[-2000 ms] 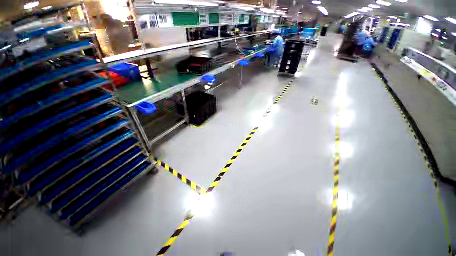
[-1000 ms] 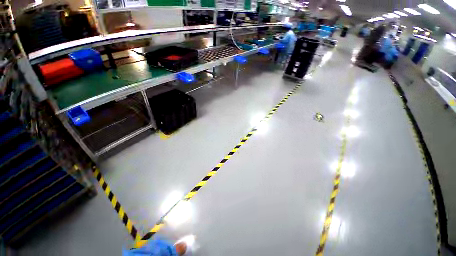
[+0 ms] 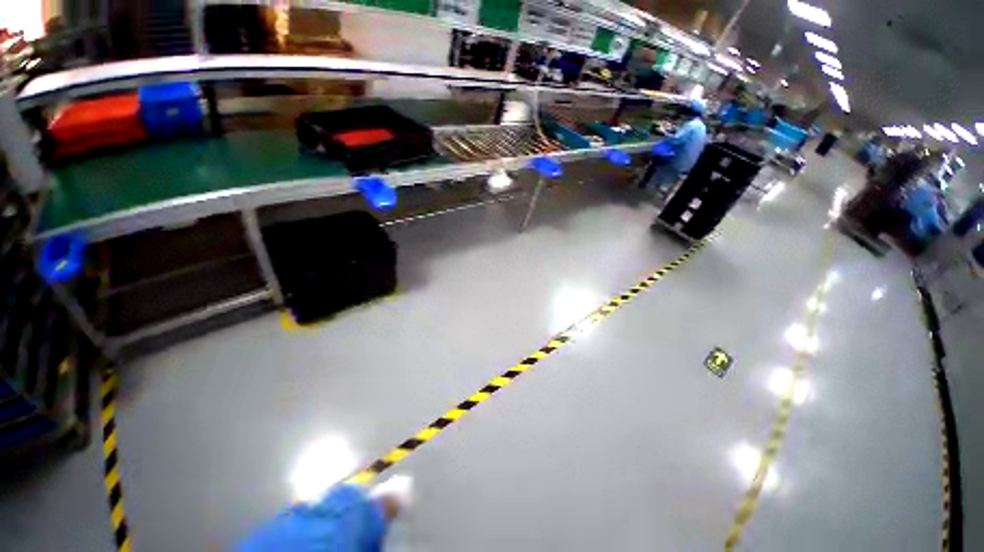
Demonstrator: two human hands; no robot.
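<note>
My left hand (image 3: pixel 393 494) shows small and blurred at the bottom of the head view, in a whitish glove below a blue sleeve (image 3: pixel 318 525). It is over the grey floor; I cannot tell if it holds anything. My right hand is not in view. The nearest bench (image 3: pixel 162 192) has a green top at the left. On it are a red bin (image 3: pixel 97 123), a blue bin (image 3: pixel 171 109) and a black tote (image 3: pixel 365 137) with something red inside.
A black tote (image 3: pixel 330 265) stands on the floor under the bench. Blue bins (image 3: pixel 377 192) hang on the bench edge. A tall black stack (image 3: pixel 710 192) stands beside a person in blue (image 3: pixel 682 149). Yellow-black tape (image 3: pixel 499 383) crosses the floor. A rack (image 3: pixel 43 372) is at far left.
The bench and its totes have come nearer, and the blue rack has moved mostly out at the left. The blue sleeve and gloved hand have come into view at the bottom.
</note>
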